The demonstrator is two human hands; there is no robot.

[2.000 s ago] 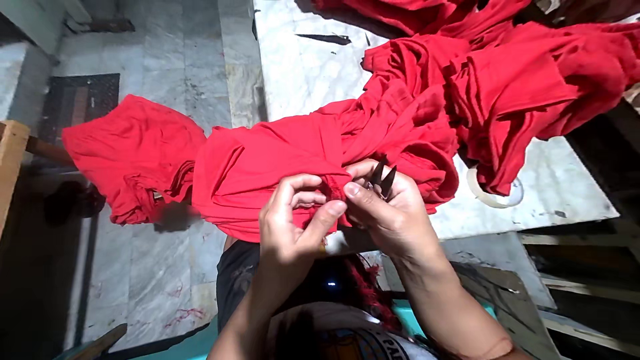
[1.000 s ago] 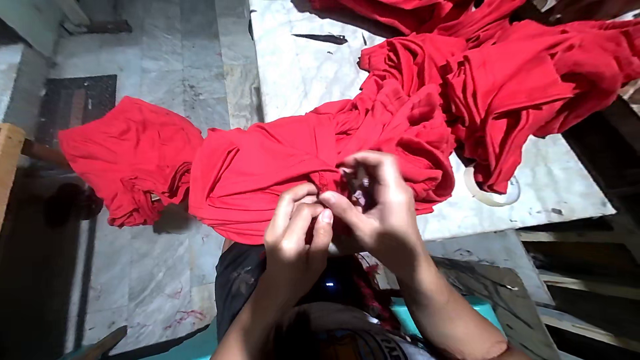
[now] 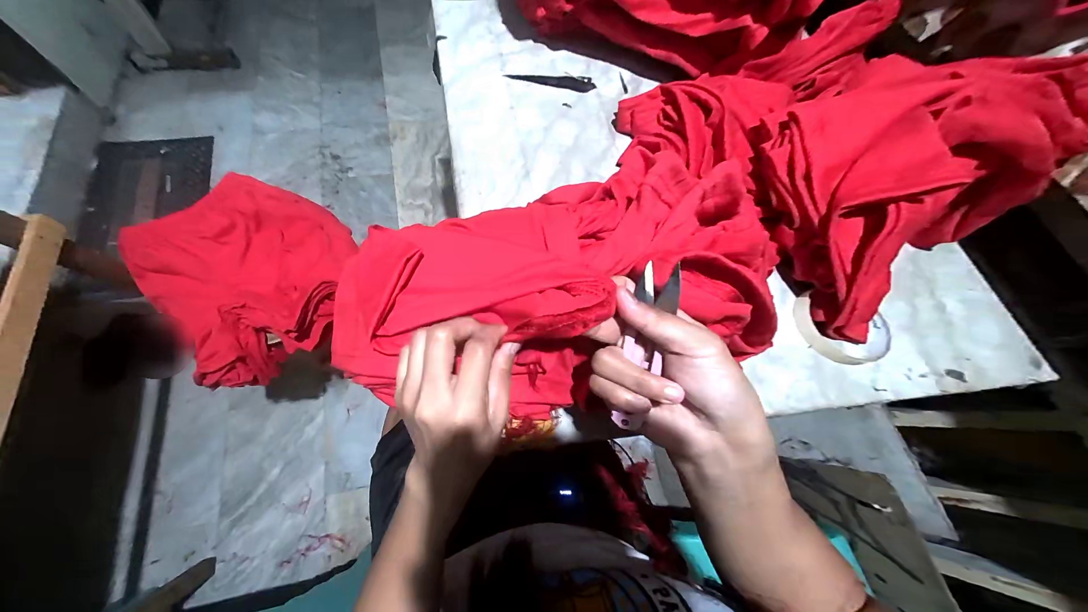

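Red fabric (image 3: 476, 272) lies across my lap and over the front of a white table. My left hand (image 3: 455, 374) grips a fold of it near the lower edge, fingers curled over the cloth. My right hand (image 3: 671, 365) holds a pair of small thread snips (image 3: 637, 348) with pinkish handles in its palm, the two dark blades pointing up and apart. Its thumb and forefinger also pinch the edge of the same fabric, close to a gathered seam.
More red cloth (image 3: 884, 161) is heaped on the white table (image 3: 527, 127). A roll of tape (image 3: 841, 344) lies near its front edge, partly under cloth. At left, another red bundle (image 3: 238, 263) hangs by a wooden bar (image 3: 30, 297). Thread scraps (image 3: 314, 548) litter the floor.
My left hand has moved left along the cloth, away from my right hand. The snips' blades, blurred a second ago, now show clearly.
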